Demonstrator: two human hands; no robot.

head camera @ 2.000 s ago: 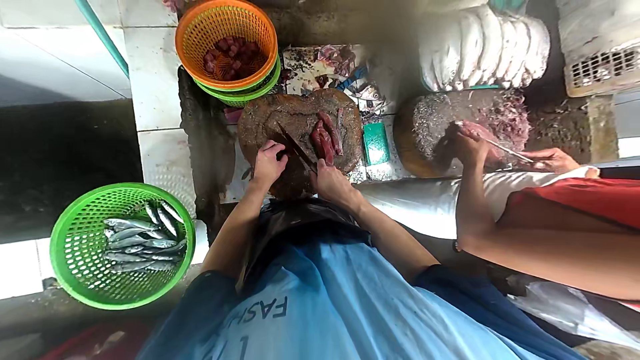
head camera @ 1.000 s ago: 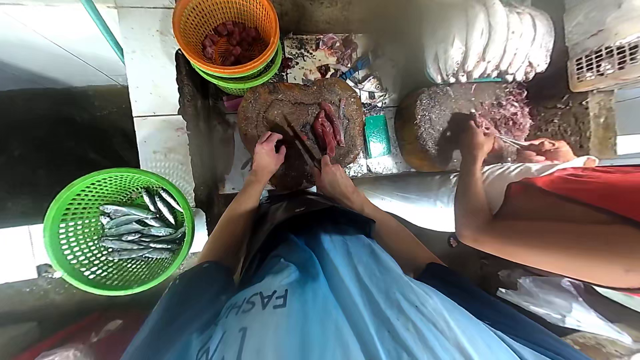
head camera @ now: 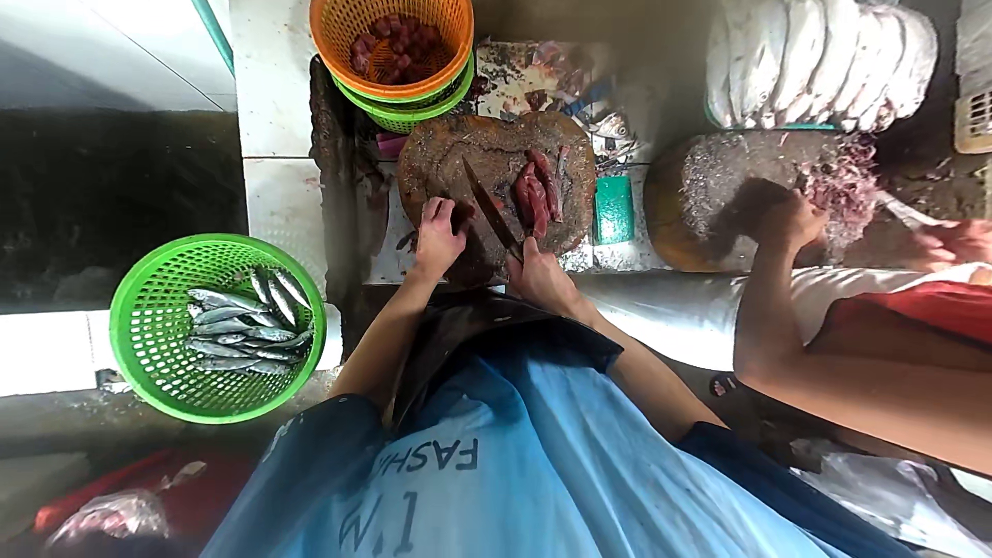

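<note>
My right hand (head camera: pixel 540 273) is closed on the handle of a long knife (head camera: pixel 490 206), whose blade lies slantwise over a round wooden chopping block (head camera: pixel 457 147), tip pointing up and left. Pieces of dark red meat (head camera: pixel 532 194) lie on the block just right of the blade. At the block's lower left edge, my left hand (head camera: pixel 440 239) rests with curled fingers; whether anything small is under them is hidden. Behind the block, an orange plastic basket (head camera: pixel 468 46) holds cubes of red meat and sits in a green basket (head camera: pixel 403 116).
A green basket (head camera: pixel 128 325) of small silver fish stands at left. A green block (head camera: pixel 614 209) lies right of my chopping block. Further right, a co-worker's hands (head camera: pixel 802 225) work over another chopping block (head camera: pixel 674 201) with minced flesh, below a row of large silvery fish (head camera: pixel 821 62).
My hands stay near the same places around the block. The co-worker's far hand has moved outward to the right.
</note>
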